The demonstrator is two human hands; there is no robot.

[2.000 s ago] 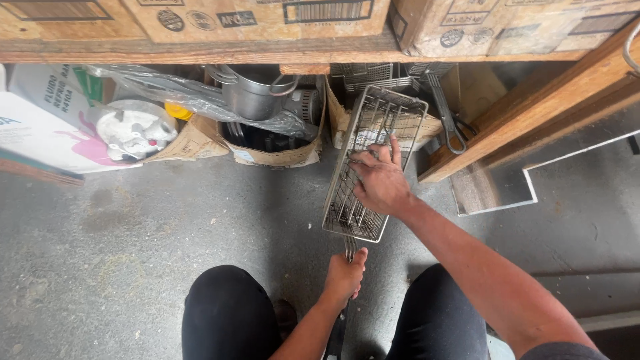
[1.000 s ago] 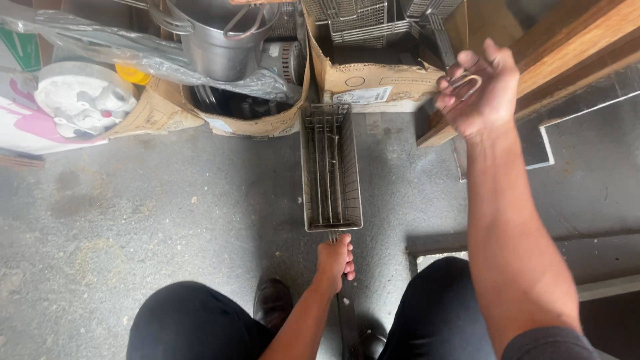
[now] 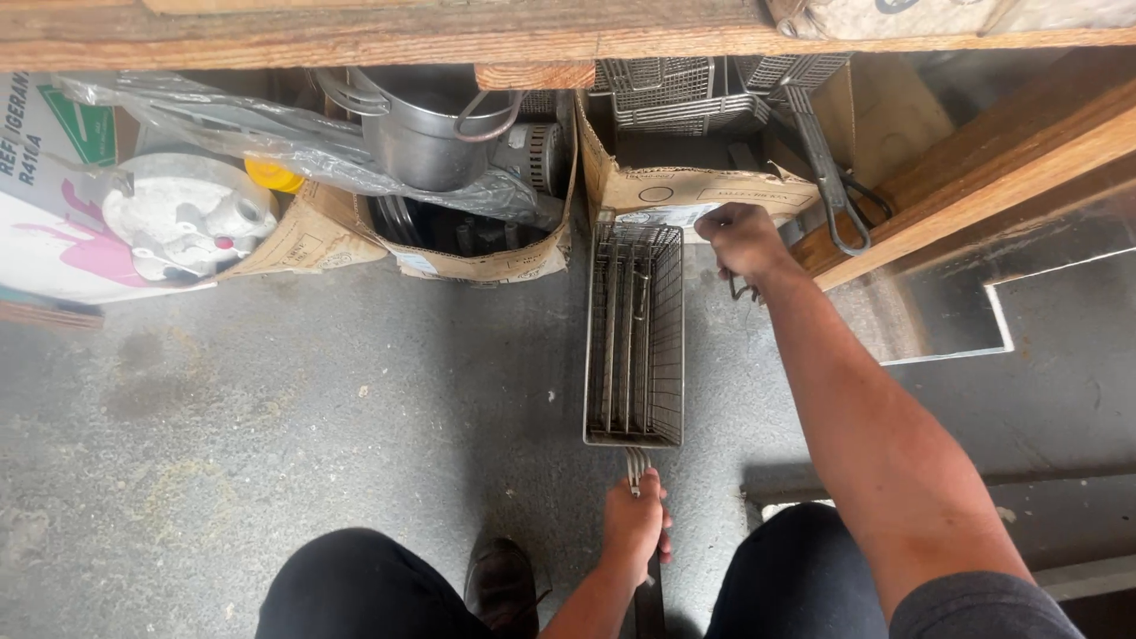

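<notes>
A wire fryer basket (image 3: 635, 337) with inner wire dividers lies lengthwise in front of me, its handle toward me. My left hand (image 3: 637, 524) grips that handle close to the basket's near end. To the right of the basket's far end, my right hand (image 3: 744, 244) is closed on a bent metal wire hook (image 3: 741, 288), which partly shows below the fingers. Another small wire piece (image 3: 641, 293) rests within the basket. Behind both stands a cardboard box (image 3: 710, 186) holding more wire fryer baskets (image 3: 679, 98); one black handle (image 3: 825, 177) hangs over its right side.
A wooden shelf edge (image 3: 399, 44) spans the top. Under it are a metal pot (image 3: 426, 138), plastic wrapping (image 3: 311, 146), a cardboard box (image 3: 479, 266) of dark parts and a white round item (image 3: 191, 217). A wooden beam (image 3: 976, 177) slants at right above the grey floor (image 3: 355, 426).
My right hand has left the basket's inside and now is at its right. The basket was tilted at first and now lies straighter, my left hand still on its handle. The view has shifted.
</notes>
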